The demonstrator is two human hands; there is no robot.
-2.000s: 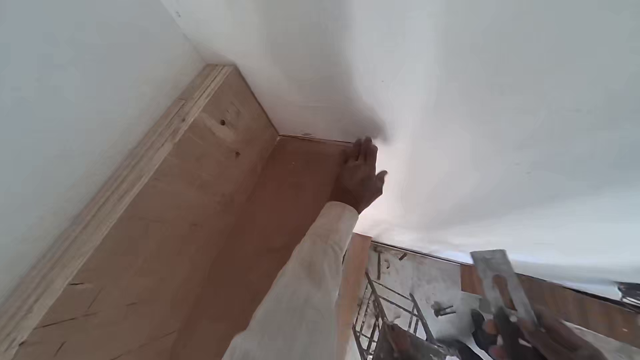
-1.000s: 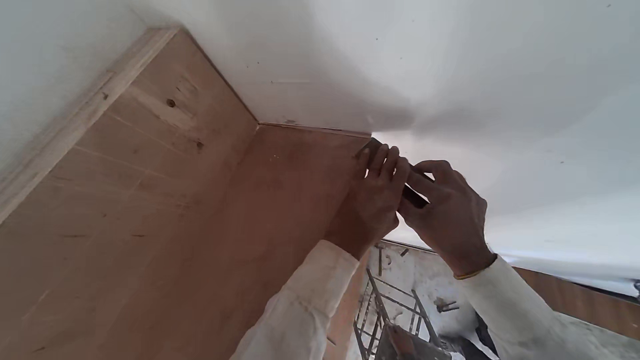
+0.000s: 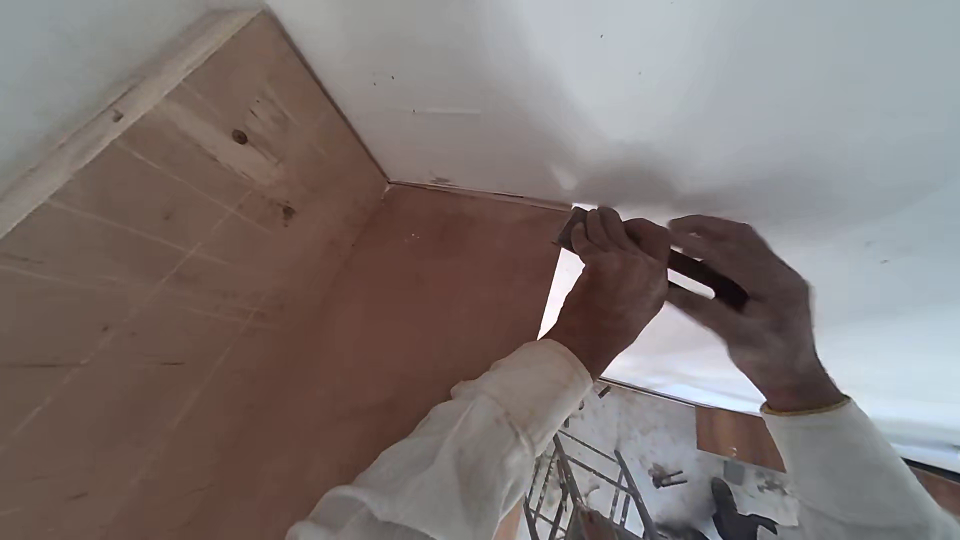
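My left hand [image 3: 619,270] is wrapped around the front part of a dark, flat hand tool [image 3: 701,274], whose squared end sticks out to the left beside its fingers. My right hand [image 3: 757,300], slightly blurred, grips the tool's rear end between thumb and fingers. The squared end lies at the far right corner of a reddish-brown board [image 3: 442,300], close to where it meets a smooth white surface [image 3: 480,90]. Part of the tool is hidden by my hands, so its exact kind is unclear.
A plywood panel [image 3: 225,202] with scratches and a dark knot adjoins the board on the left. Far below, a metal frame [image 3: 592,480] like a ladder or scaffold stands near a brown wooden piece [image 3: 739,435] and dark objects on the floor.
My right hand has come up from the lower right with the tool to my left hand at the board's corner. My left hand has gone from resting near the corner to gripping the tool.
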